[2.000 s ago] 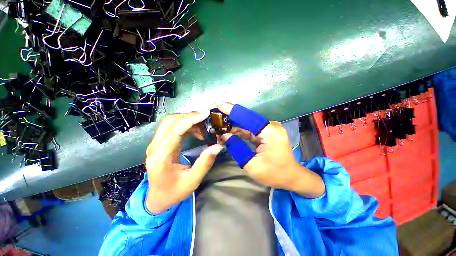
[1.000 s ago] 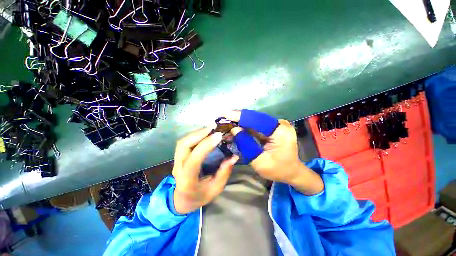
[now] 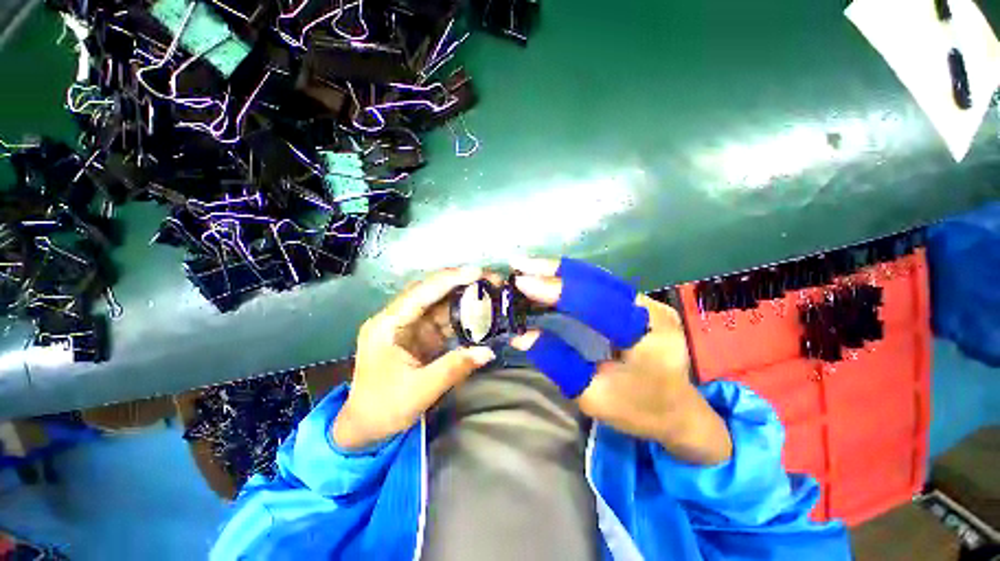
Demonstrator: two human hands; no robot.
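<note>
My left hand [image 3: 411, 345] holds a small black rounded assembly [image 3: 476, 312] with a pale face between thumb and fingers, above my lap at the bench edge. My right hand [image 3: 614, 351], with blue finger sleeves [image 3: 601, 301] on its thumb and a finger, pinches a small dark piece [image 3: 511, 311] with a shiny edge right beside the assembly. Whether this piece is a binder clip or part of the assembly I cannot tell. A large heap of black binder clips [image 3: 252, 142] with silver wire handles lies on the green bench at the left, with pale green pieces [image 3: 347, 182] in it.
The green bench [image 3: 614, 132] has a slanting front edge. A red tray [image 3: 811, 422] with rows of dark clipped assemblies [image 3: 842, 321] lies below it at the right. A white sheet [image 3: 916, 55] bears slim black pieces. A lower container of black pieces [image 3: 250, 427] is at the left.
The two hands have come apart a little. The held assembly has turned from an amber face to a pale face towards me. The view has shifted slightly.
</note>
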